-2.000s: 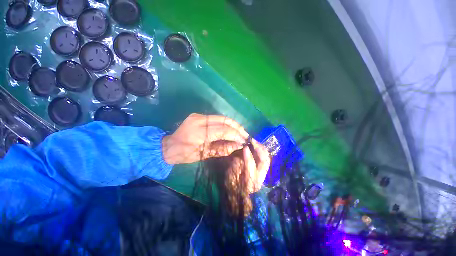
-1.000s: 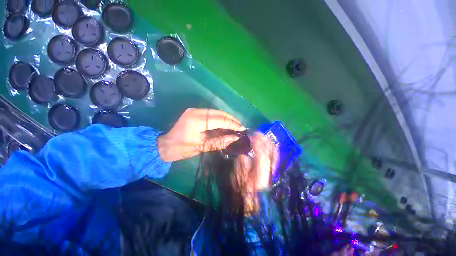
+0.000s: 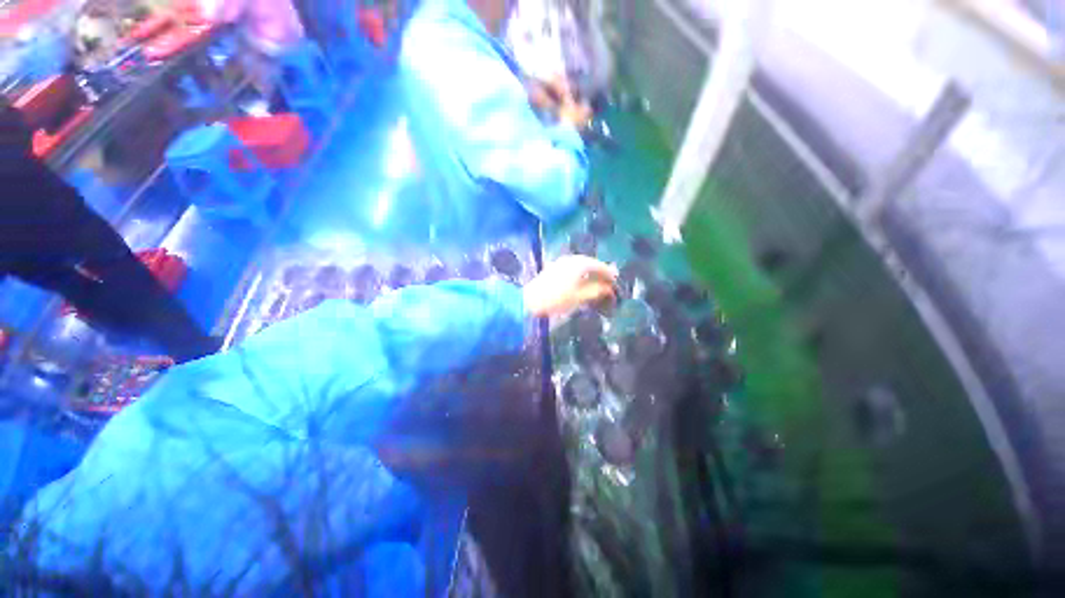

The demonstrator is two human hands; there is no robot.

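Note:
The picture is blurred. My left hand [image 3: 572,287], in a blue sleeve, is over the green-topped bench near its edge, beside the black housings. Its fingers are bent together; whether it holds a housing I cannot tell. Several round black housings [image 3: 615,444] with glinting clear film lie on the bench right of and below the hand. A clear blister tray [image 3: 251,306] with rows of dark round pieces lies left of the hand, partly behind my sleeve. My right hand is not in view.
Another person's blue sleeve [image 3: 485,117] and hand are at the bench beyond mine. A white post [image 3: 707,129] stands by the bright green strip [image 3: 747,280]. Blue stools [image 3: 216,164], a red crate [image 3: 271,139] and a dark leg shape are at the upper left.
The view has swung toward my left, now showing the tray, neighbour and hall. My left hand has moved away from my right hand, which has left the picture with the blue bin.

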